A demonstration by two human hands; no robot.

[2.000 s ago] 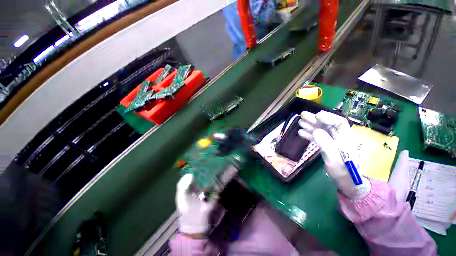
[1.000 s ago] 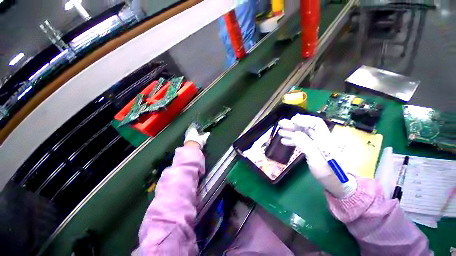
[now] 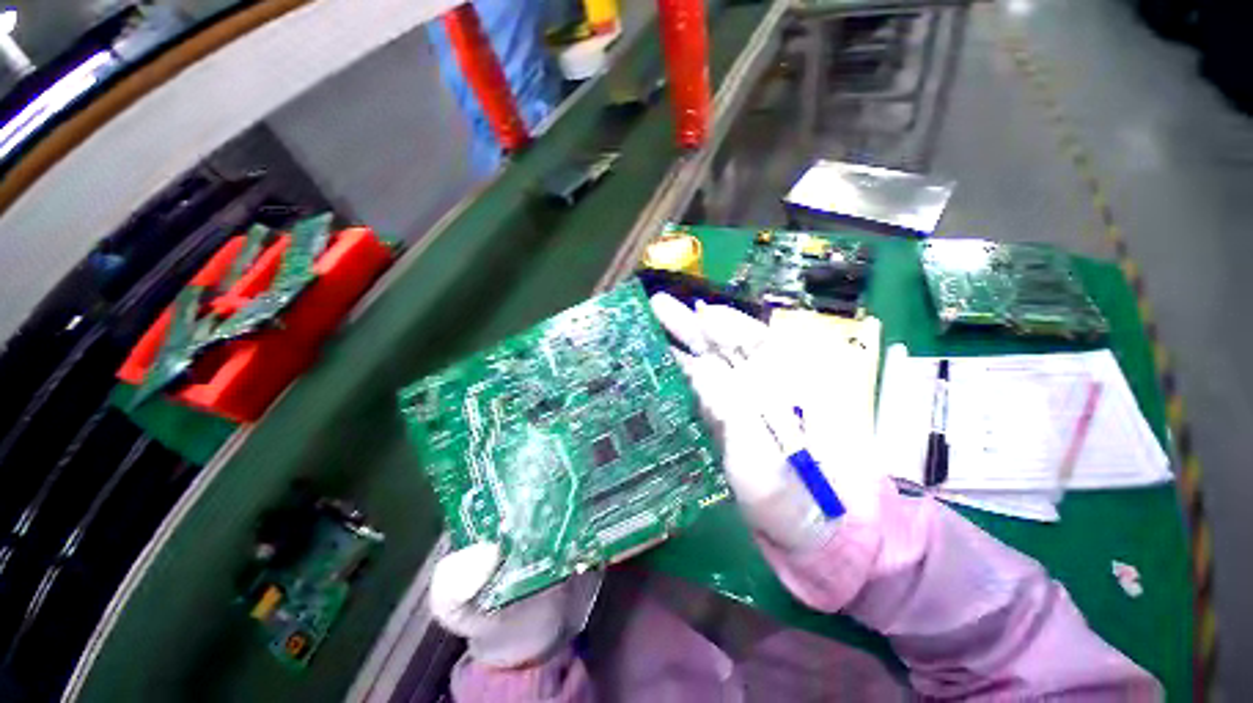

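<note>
A green circuit board [image 3: 570, 440] is held up in front of me, its flat solder side with pale traces and two small dark square chips facing me. My left hand [image 3: 515, 604], in a white glove, grips its lower left corner. My right hand [image 3: 770, 426], also gloved, is at the board's right edge, fingers extended; whether it grips the board is unclear. A marker pen with a blue end [image 3: 814, 483] lies across the right palm and is held there.
The green conveyor belt [image 3: 454, 295] runs at left, carrying another board [image 3: 313, 584] component side up. Beyond it is a red bin [image 3: 360, 261] with boards. The green table holds a yellow pot [image 3: 672, 253], boards, a yellow sheet, white record sheets [image 3: 1024, 412] and a black pen [image 3: 939, 423].
My left hand has lifted a board off the belt and brought it in front of me beside my right hand. The view has turned right. The board released earlier lies on the belt.
</note>
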